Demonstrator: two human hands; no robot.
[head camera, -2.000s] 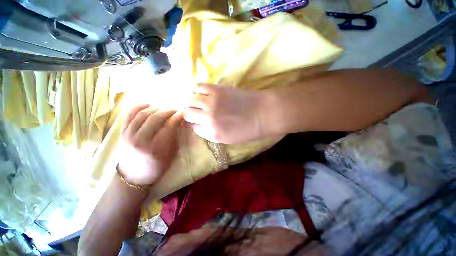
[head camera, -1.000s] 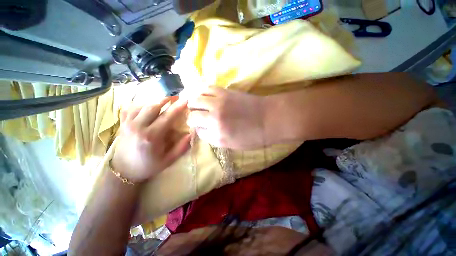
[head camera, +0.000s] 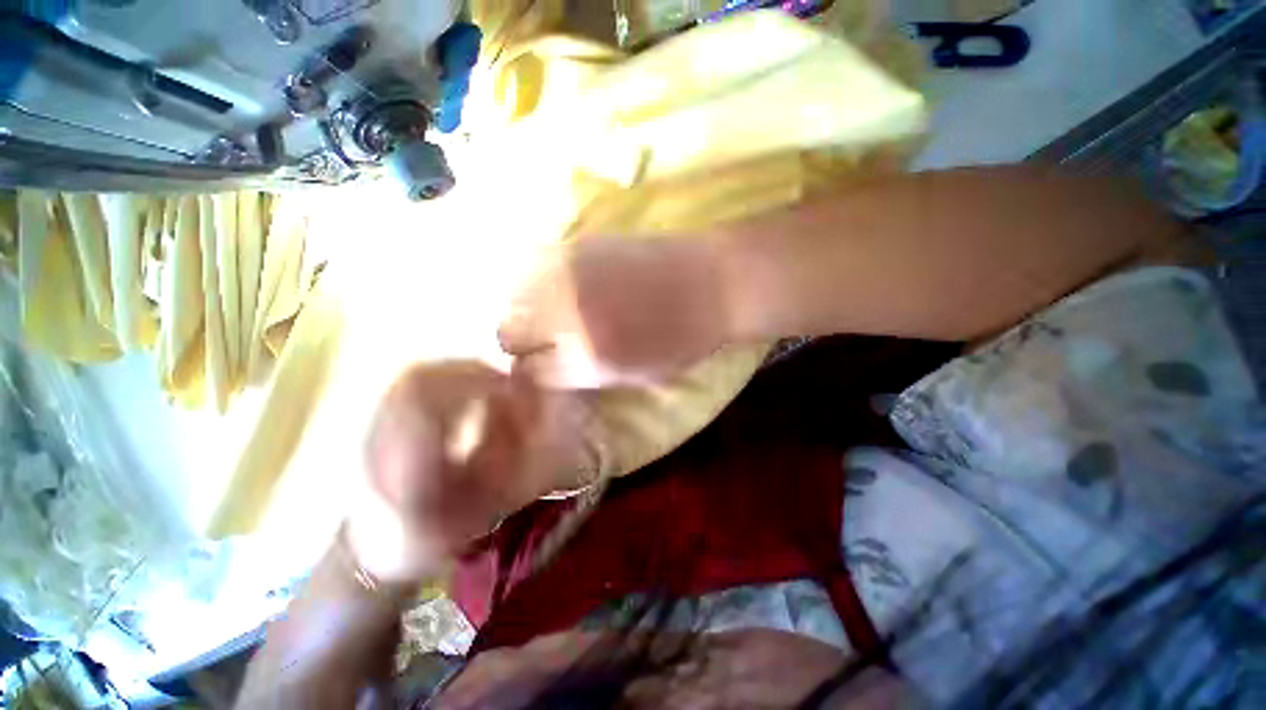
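The yellow garment piece (head camera: 757, 104) lies across the table below the sewing machine head (head camera: 181, 83), with its front part bunched at my hands. My left hand (head camera: 451, 451) is blurred and curled on the garment's front edge. A narrow textured strip (head camera: 576, 506), perhaps the lace trim, hangs beside it. My right hand (head camera: 625, 312) is blurred too, with its fingers closed on the cloth right of my left hand. Glare hides the needle area and some fingertips. The dark cylinder (head camera: 424, 169) beside the needle is visible.
Many yellow cut pieces (head camera: 222, 284) are fanned at the left, beside a clear plastic bag (head camera: 63, 520). The dark-blue thread snips (head camera: 986, 45) lie at the upper right. A phone edge (head camera: 757, 7) shows behind the cloth. A tray (head camera: 1215, 160) holds yellow scraps at the right.
My left hand has moved down from near the needle and curled. The garment's front part has drawn up and bunched, uncovering more red apron. The view has shifted slightly.
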